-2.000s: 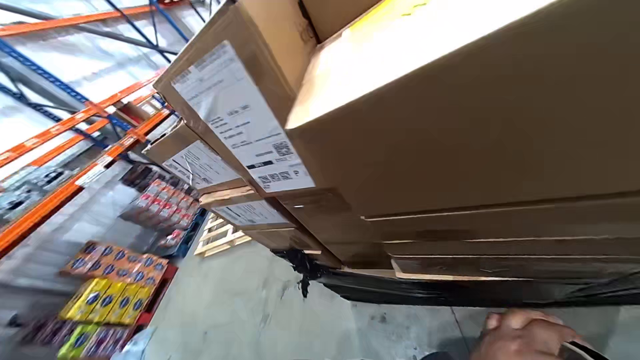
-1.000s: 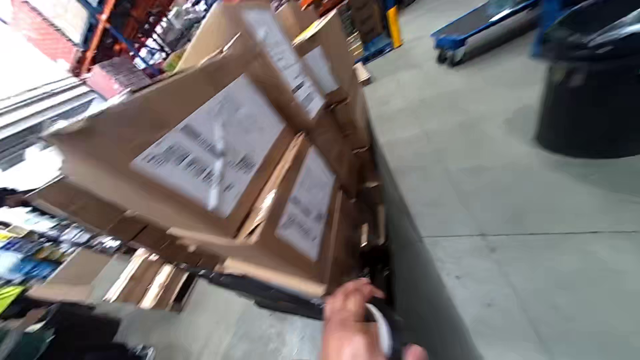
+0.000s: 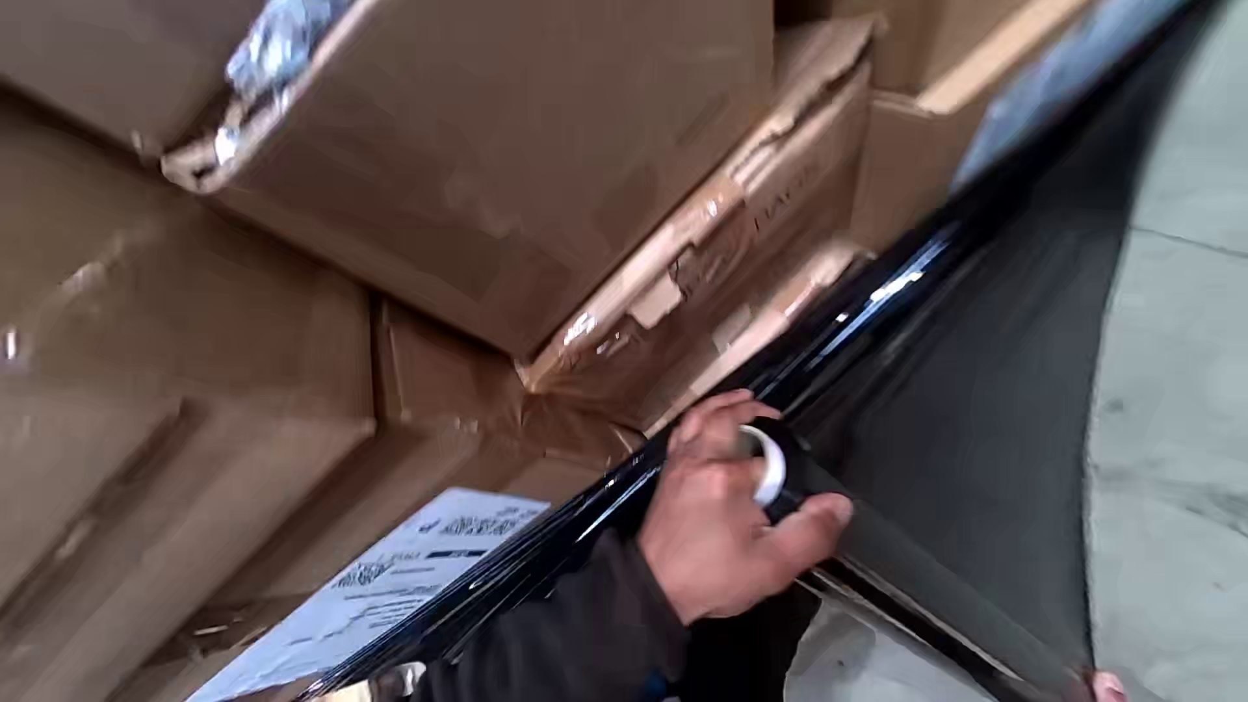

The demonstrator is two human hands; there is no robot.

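My left hand (image 3: 726, 517), in a dark sleeve, is at the middle with its fingers around the white-cored end of a roll of black stretch film (image 3: 936, 575). At the bottom right edge, a fingertip of my right hand (image 3: 1107, 685) shows by the roll's far end; the rest is out of view. Wide black film (image 3: 985, 390) spreads up and right from the roll. A gathered, shiny band of it (image 3: 877, 292) runs diagonally along the stacked cardboard boxes (image 3: 546, 175).
More brown boxes (image 3: 175, 292) fill the left side, some with crumpled edges and clear tape. A white printed label (image 3: 390, 585) is on a lower box, partly under the film. Grey concrete floor (image 3: 1180, 370) shows at the right.
The view has swung strongly and is closer to the boxes. A broad sheet of black film now shows stretched beside my left hand, and my right fingertip has come into view.
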